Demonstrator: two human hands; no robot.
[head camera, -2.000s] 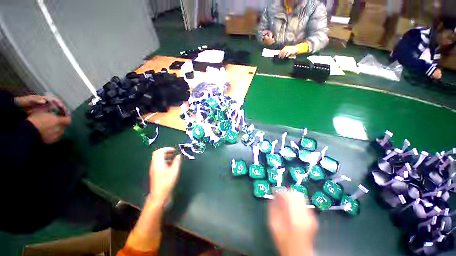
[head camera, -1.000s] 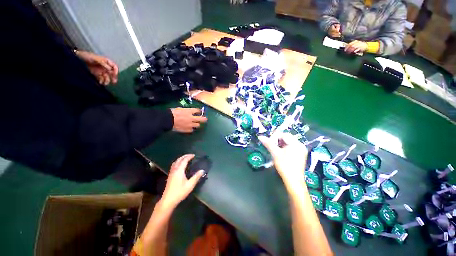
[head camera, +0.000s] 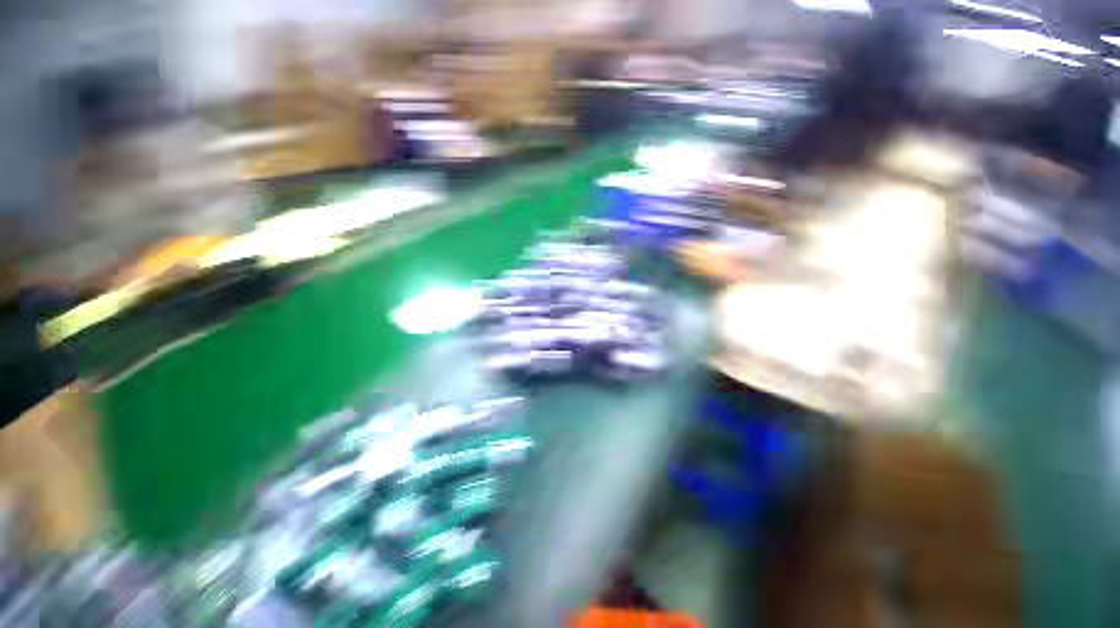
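Note:
The view is strongly blurred. Neither my left hand nor my right hand can be made out. The green-faced open housings with boards (head camera: 424, 515) lie as a smeared group at the lower left of the bench. The closed units with pale tails (head camera: 571, 307) form a blurred heap in the middle, further along the bench. An orange patch (head camera: 633, 617) shows at the bottom edge; whether it is clothing cannot be told.
The green bench top (head camera: 283, 356) runs away from lower left to upper middle. A blue object (head camera: 645, 211) lies beyond the closed units. A bright pale surface (head camera: 847, 294) stands at the right, with a blue thing (head camera: 743, 454) and brown cartons (head camera: 921, 534) below it.
The view has swung far to the right and blurred. Both my hands and the neighbour's arms have left the picture. The closed units now show mid-picture, the green-faced ones lower left.

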